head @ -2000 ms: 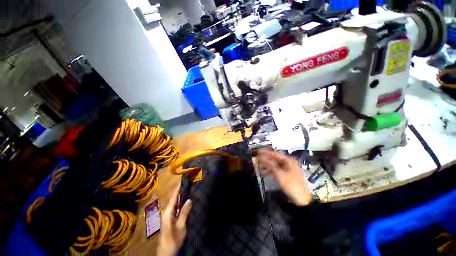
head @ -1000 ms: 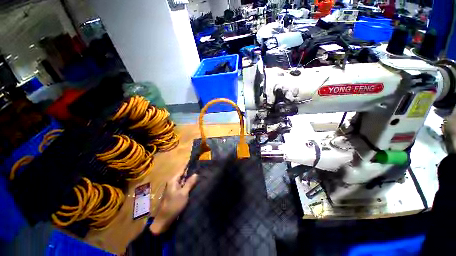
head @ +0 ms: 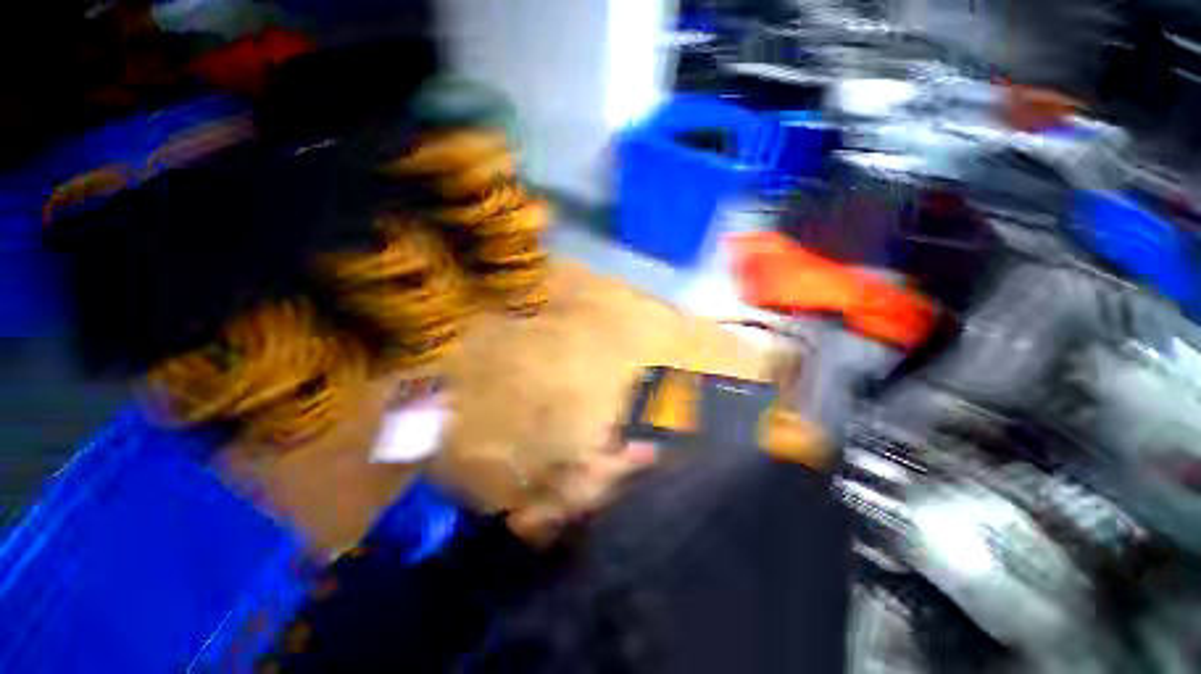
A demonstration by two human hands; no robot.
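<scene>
The frame is strongly blurred. A dark bag body panel point(head: 724, 566) lies in front of me at the lower middle. Tan handle tabs point(head: 674, 400) show near its top edge; the loop of the handle cannot be made out. My left hand point(head: 580, 490) is at the panel's upper left edge, its fingers on or against the panel; the blur hides whether it grips. My right hand is not in view. The sewing machine's white arm point(head: 1001, 540) is smeared at the lower right.
Black stacked panels point(head: 198, 263) with bunched tan handles point(head: 408, 283) lie at the left. A smartphone point(head: 411, 424) lies on the tan table point(head: 566, 356). Blue bins stand at the lower left point(head: 132, 553) and behind the table point(head: 678, 184). An orange-red cloth point(head: 836, 287) lies beyond.
The view has swung, so the machine head has left the picture and the orange-red cloth behind has appeared. My right hand, at the handwheel side before, has gone out of view.
</scene>
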